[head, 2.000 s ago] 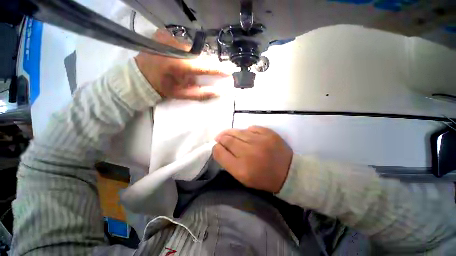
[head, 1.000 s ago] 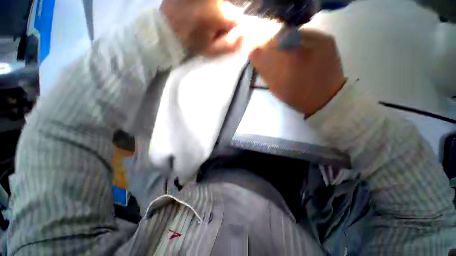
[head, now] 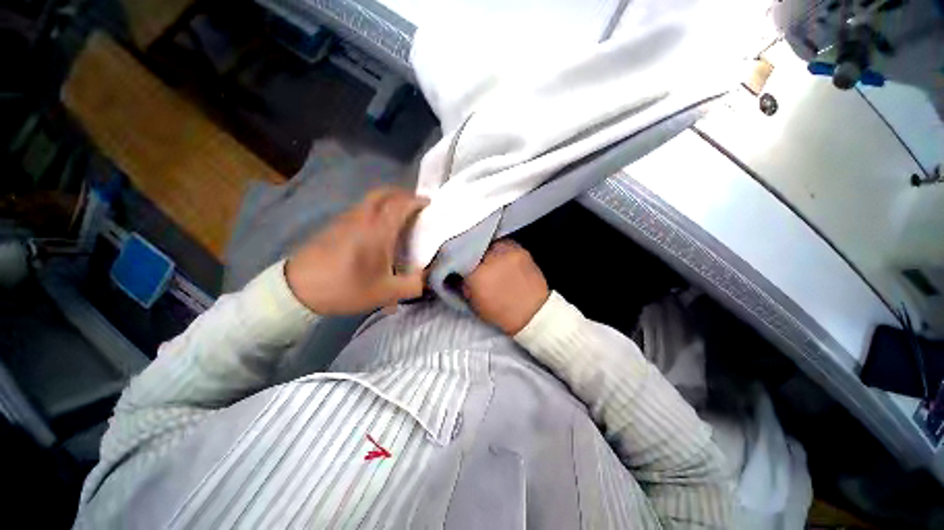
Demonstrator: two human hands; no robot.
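A white fabric piece point(head: 538, 129) runs from the sewing machine at the upper right down over the table's front edge to my lap. A grey garment panel point(head: 580, 176) lies along its right side. My left hand point(head: 357, 254), slightly blurred, grips the white fabric's lower end. My right hand point(head: 507, 288) is closed on the folded grey end beside it, close to my chest. The fingertips are partly hidden by cloth. Part of the sewing machine point(head: 851, 57) shows at the top right, cut off by the edge.
The white table point(head: 792, 248) has a grey ruler-marked front edge point(head: 714, 248). A dark flat item point(head: 898, 360) lies at its right. Grey cloth point(head: 300, 207) hangs at left, beside a wooden board point(head: 166, 145) and a blue item point(head: 143, 269). More pale cloth point(head: 766, 445) hangs at lower right.
The view has turned, putting the machine at upper right. Both hands have come from the needle area down to the cloth's near end by my chest. The cloth now stretches between machine and lap.
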